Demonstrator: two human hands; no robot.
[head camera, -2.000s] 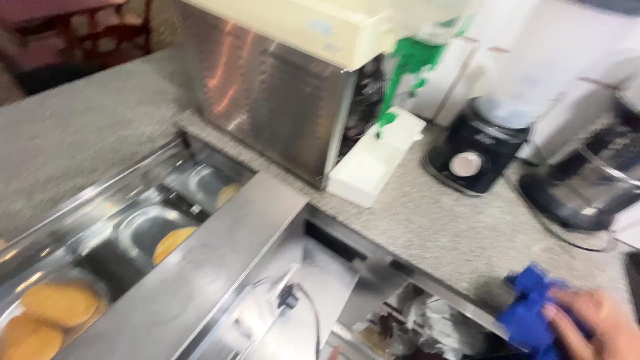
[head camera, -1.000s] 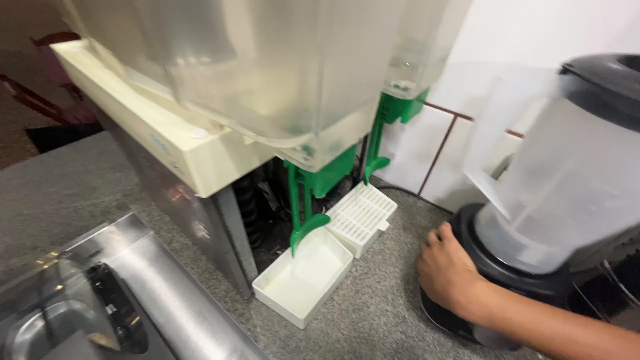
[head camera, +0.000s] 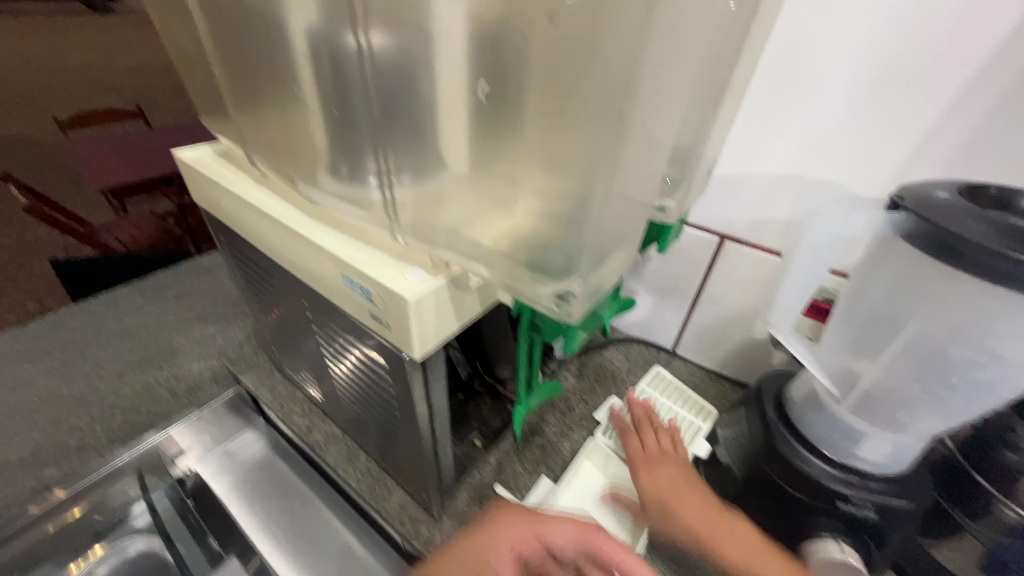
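Note:
My right hand (head camera: 660, 472) rests its spread fingertips on a white slotted drip grate (head camera: 676, 400). The grate lies at the far end of a white plastic drip tray (head camera: 588, 480) on the counter. My left hand (head camera: 536, 544), blurred at the bottom edge, is at the near end of the tray; its fingers are partly out of view, so its hold cannot be told. Above and left of the tray hangs a green dispenser tap (head camera: 532, 376) under the clear tank (head camera: 512, 160) of a drink dispenser.
A blender (head camera: 880, 360) with a black base stands at the right by the white wall. The dispenser's cream and steel housing (head camera: 336, 352) is at the left. A steel counter insert (head camera: 272, 480) lies at lower left, with chairs and a table beyond.
My right hand has moved left from the blender base to the drip grate. My left hand has come into view. Grate and tray have shifted away from below the taps.

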